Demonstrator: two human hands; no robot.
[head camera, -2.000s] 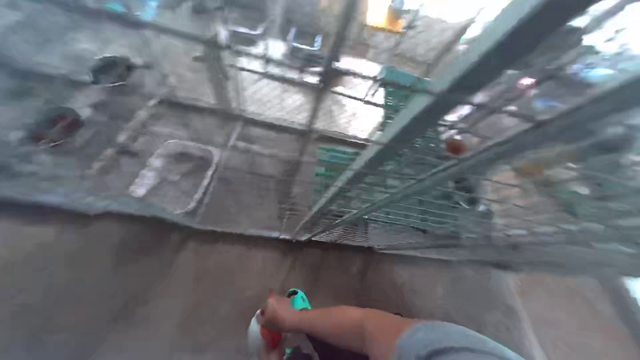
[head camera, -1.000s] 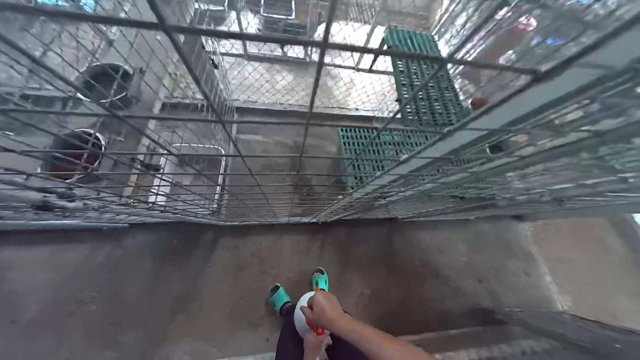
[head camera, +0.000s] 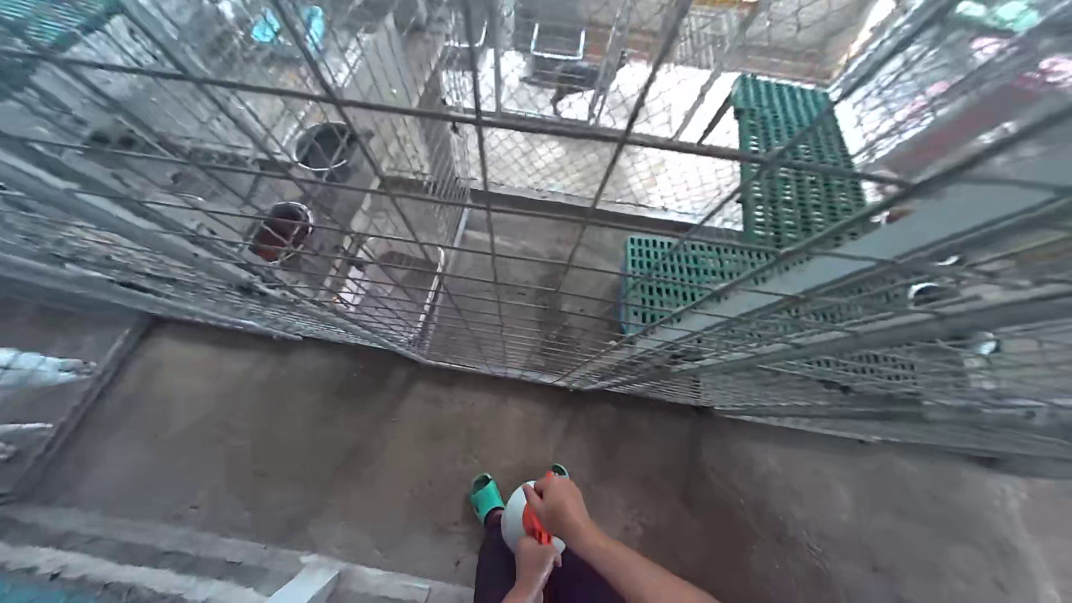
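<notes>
Low in the view, a round white container (head camera: 517, 521), possibly a bowl, is held close to the body above the legs. An orange-red part (head camera: 534, 521), perhaps a scoop or handle, lies against it. My right hand (head camera: 559, 505) grips the upper end of the orange-red part. Just below, my left hand (head camera: 534, 559) is closed at its lower end, at the container's edge. Green slippers (head camera: 487, 497) are on the feet beyond the container. What the palms cover is hidden.
A tall metal wire fence (head camera: 536, 126) crosses ahead. Behind it are green slatted plastic panels (head camera: 682, 276), a dark bucket (head camera: 325, 147), a reddish-brown bowl (head camera: 283, 231) and a white-edged frame (head camera: 437, 289). Concrete floor (head camera: 335, 435) runs underfoot; a low ledge (head camera: 209, 553) lies at lower left.
The view has shifted, and the floor at left and the low ledge now show. Both hands stay at the white container with the orange-red part.
</notes>
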